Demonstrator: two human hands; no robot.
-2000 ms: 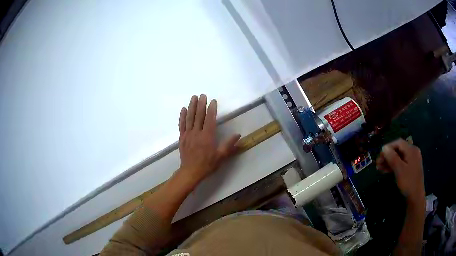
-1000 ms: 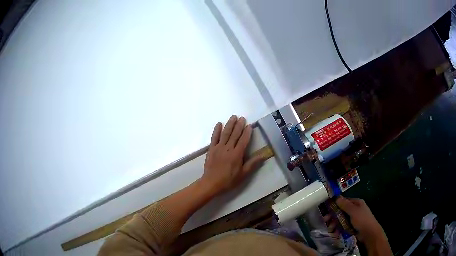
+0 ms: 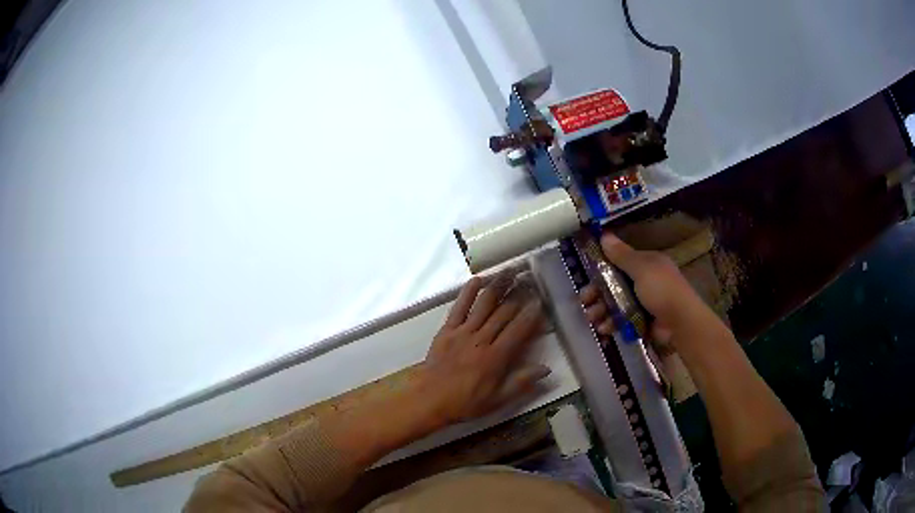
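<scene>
The white fabric covers most of the table. The blue end cutter, with a red-labelled motor and a pale cylinder, sits on the cutter track at the fabric edge and over the cloth. My right hand is closed around the cutter's handle. My left hand lies with fingers spread on the fabric edge and the white strip, just left of the track and below the pale cylinder. It holds nothing; its fingertips are slightly blurred.
The wooden ruler lies on the white strip along the near edge, partly under my left forearm. A black cord runs from the cutter over the cloth. Brown table shows at right, with green floor and scraps beyond.
My right hand went from free beside the cutter to gripping its handle. The cutter has moved away from me along the track onto the cloth. My left hand has shifted right and nearer me.
</scene>
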